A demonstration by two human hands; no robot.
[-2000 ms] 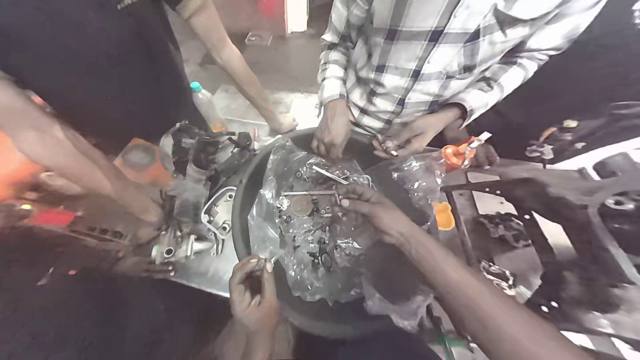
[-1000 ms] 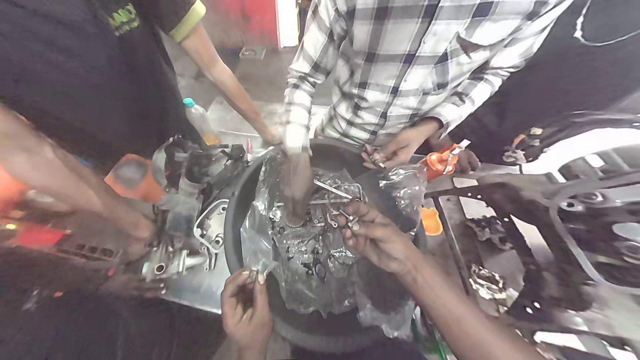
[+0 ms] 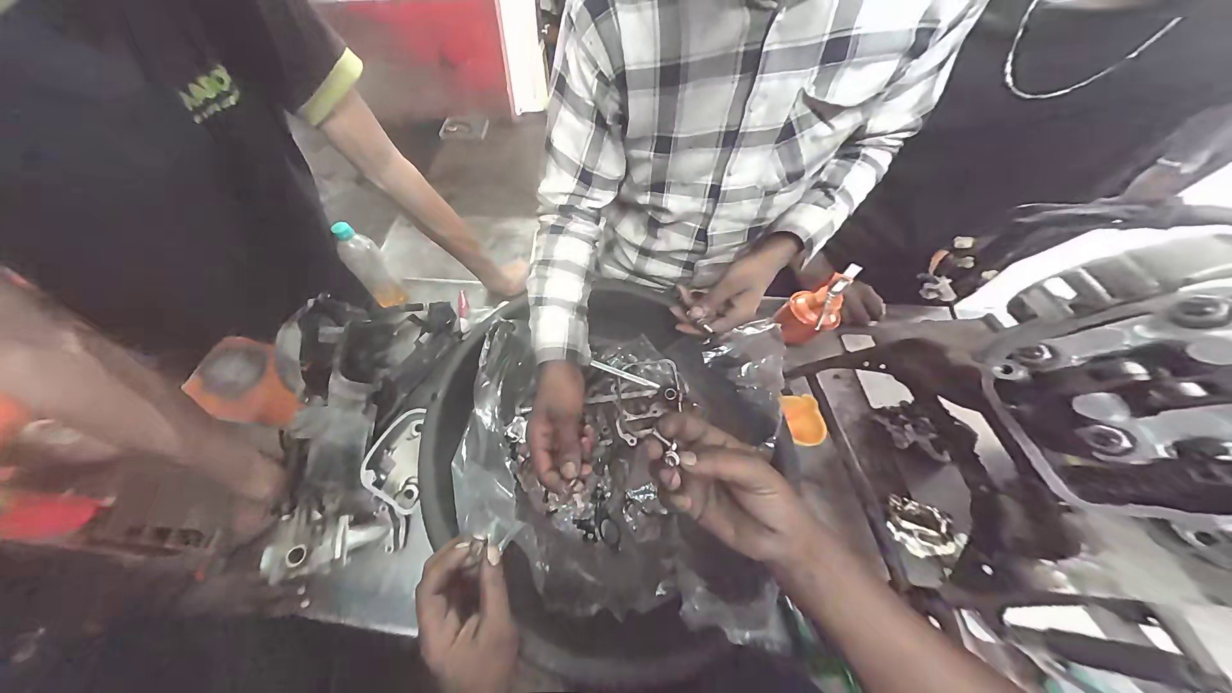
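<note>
A round dark tub (image 3: 441,452) lined with a clear plastic bag (image 3: 577,582) holds small metal parts, among them bolts, dark rings and thin bent metal pipes (image 3: 626,373). Over the right side of the tub, my right hand (image 3: 731,486) pinches a small metal fitting (image 3: 671,457) between thumb and fingers. My left hand (image 3: 470,606) is at the near left rim, its thumb and fingertips closed on the edge of the plastic bag or a small piece in it; which one is unclear. A co-worker's hand (image 3: 560,428) reaches into the parts, and their other hand (image 3: 727,294) holds a small metal part.
Metal engine parts (image 3: 337,539) and an orange container (image 3: 245,380) lie left of the tub. A bottle with a blue cap (image 3: 366,265) stands behind them. At right are an orange oil can (image 3: 813,308), an orange piece (image 3: 804,420), a dark gasket and a large metal casting (image 3: 1136,385).
The co-worker's hand in the plaid sleeve has moved from the tub's far side down into the parts. My right hand, earlier by a thin metal rod, now shows a small fitting at its fingertips.
</note>
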